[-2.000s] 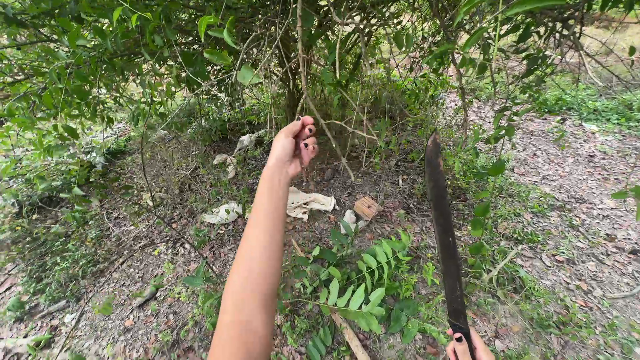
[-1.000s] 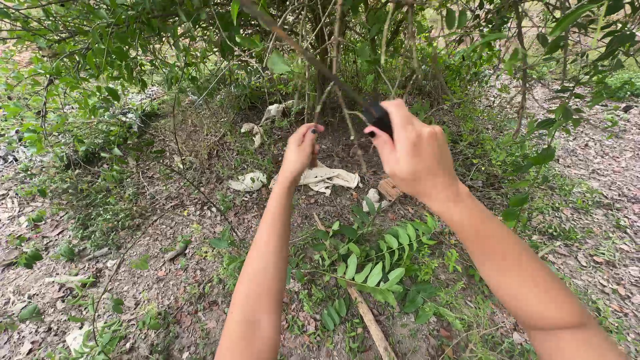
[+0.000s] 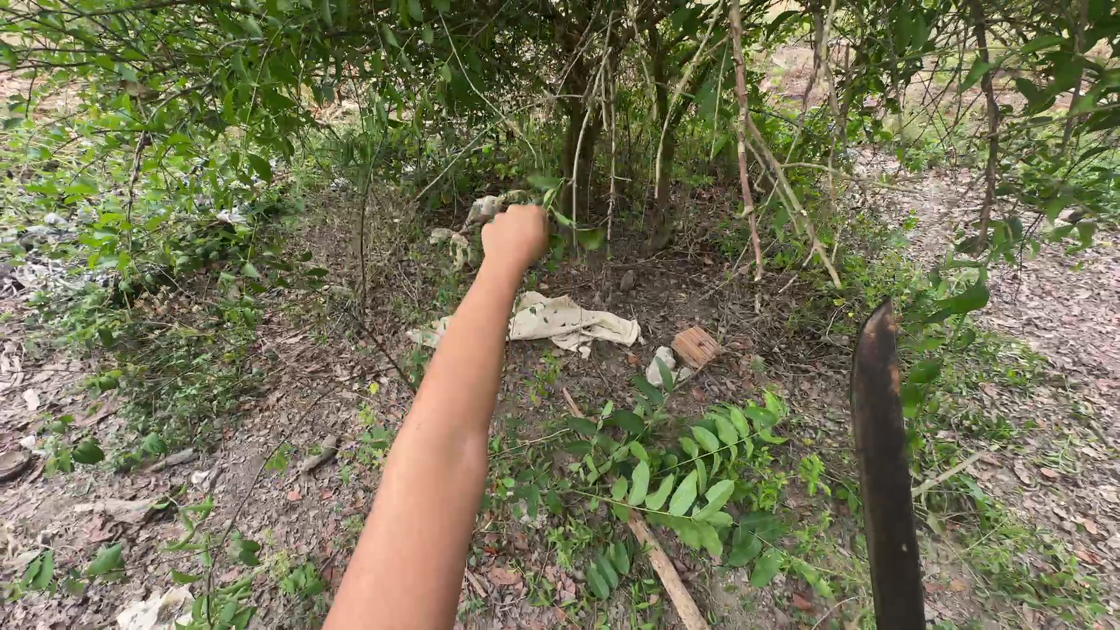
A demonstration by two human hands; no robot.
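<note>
My left hand [image 3: 516, 236] is stretched forward in a fist, its back toward me. Green leaves of a thin twig [image 3: 564, 214] stick out at its right side; the fingers around the stem are mostly hidden. To the right, the dark, worn blade of a machete [image 3: 888, 472] points up, its handle below the frame's edge. My right hand is out of view. Thin bare branches [image 3: 748, 157] hang between the fist and the blade, in front of the shrub's trunks [image 3: 582, 131].
A pale crumpled cloth [image 3: 569, 324] lies on the ground, with a broken brick [image 3: 696, 347] and a whitish lump [image 3: 661, 366] beside it. Nearer are a leafy branch [image 3: 682, 490] and a bare stick [image 3: 665, 569]. Foliage [image 3: 219, 96] overhangs the upper left.
My right hand was up near the branches with the machete a second ago; it has left the view and the blade stands at the right. My left hand has turned and closed into a fist.
</note>
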